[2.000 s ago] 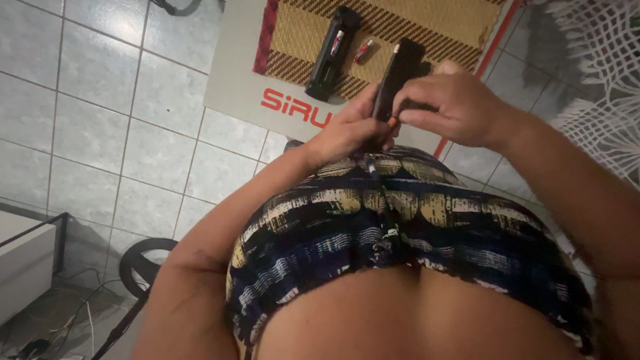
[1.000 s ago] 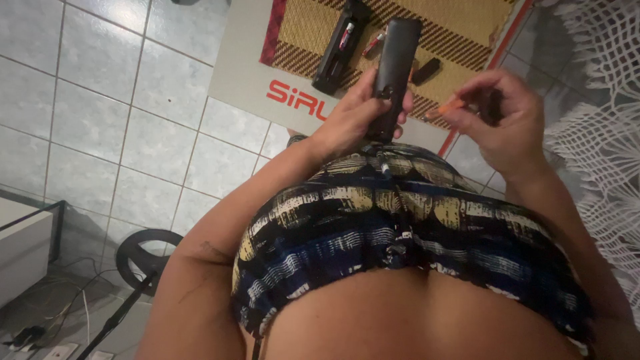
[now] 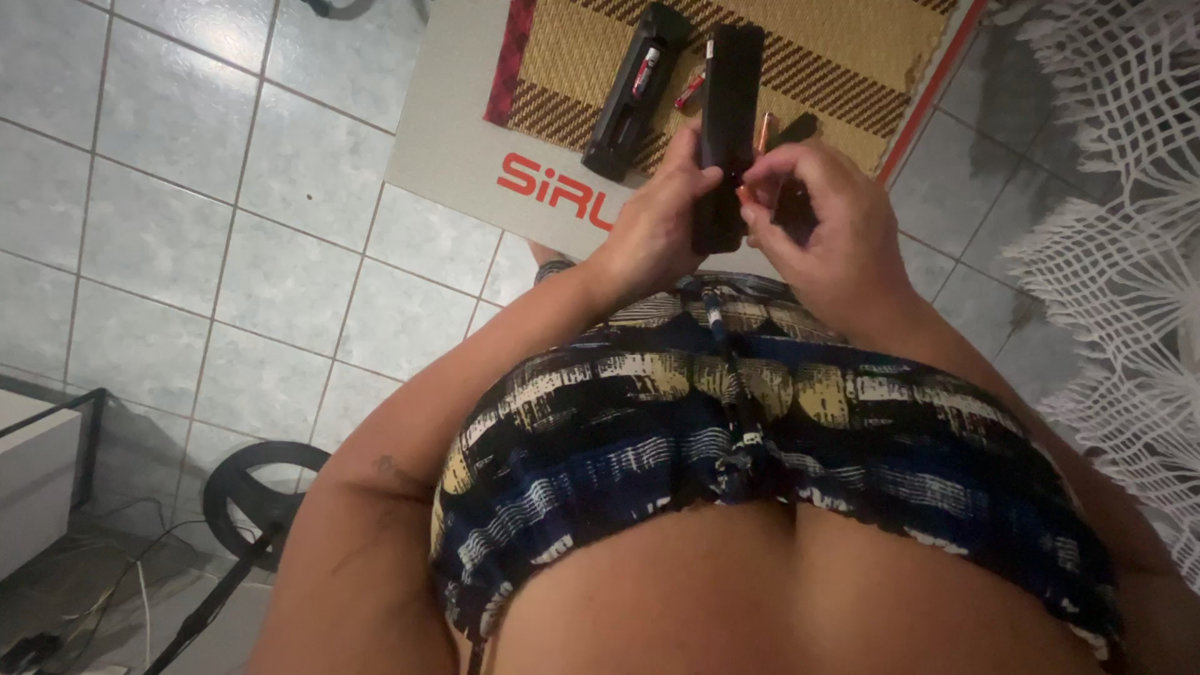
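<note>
Upright in my left hand [image 3: 666, 211] is a long black device [image 3: 731, 112], probably a remote control, with my thumb on its near part. My right hand [image 3: 825, 220] pinches a small orange cylinder [image 3: 746, 195], which looks like a battery, against the right side of the device. Left of it, a second black device [image 3: 633, 94] lies on a woven mat with a red battery [image 3: 646, 73] in its recess. A loose red battery [image 3: 690, 89] rests between the two devices. A copper-coloured battery [image 3: 767, 129] and a small dark piece [image 3: 795, 131] lie behind my right hand.
The woven straw mat [image 3: 553, 70] lies on a grey board [image 3: 441, 141] with red lettering. White crochet fabric [image 3: 1125, 234] hangs at the right. A black round stand base [image 3: 225, 478], cables and a white box [image 3: 33, 478] are at the lower left, on the tiled floor.
My right hand has moved left from beside the device, bringing the orange cylinder up against it. The device in my left hand is now turned, showing a different side.
</note>
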